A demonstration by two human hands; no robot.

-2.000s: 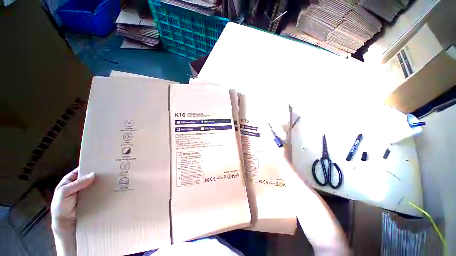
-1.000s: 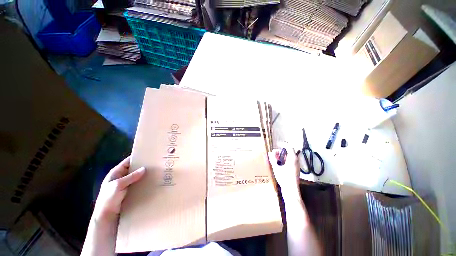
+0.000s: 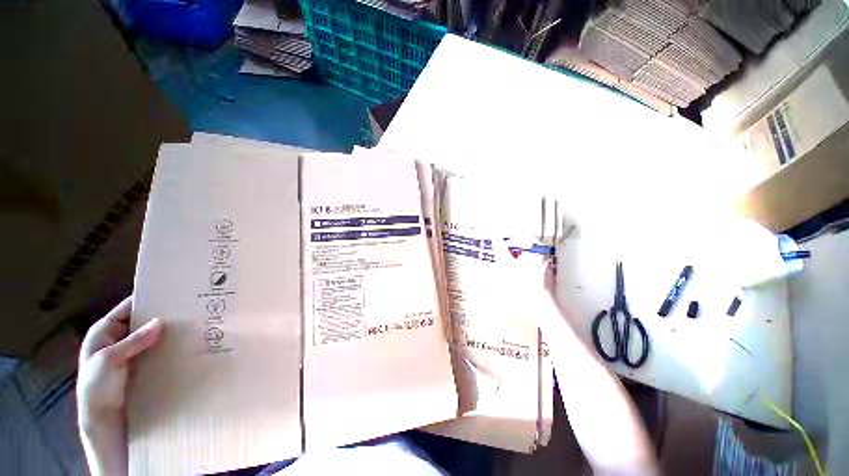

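Observation:
Flat cartons with a centre crease, icons on the left panel and two dark bars on the right lie in front of me, partly over a second printed carton. My left hand grips their left edge, thumb on top. My right hand, washed out by glare, is at the second carton's right edge. It holds a marker pen beside that carton's dark bars. I cannot tell whether the tip touches.
Black-handled scissors, a spare marker and small black pieces lie on the white table. A small carton is at the right. A green crate and blue bin are beyond. A large carton stands left.
My left hand and the upper cartons have moved left, showing more of the carton to their right. My right hand has brought the marker over that carton's print. The view has shifted.

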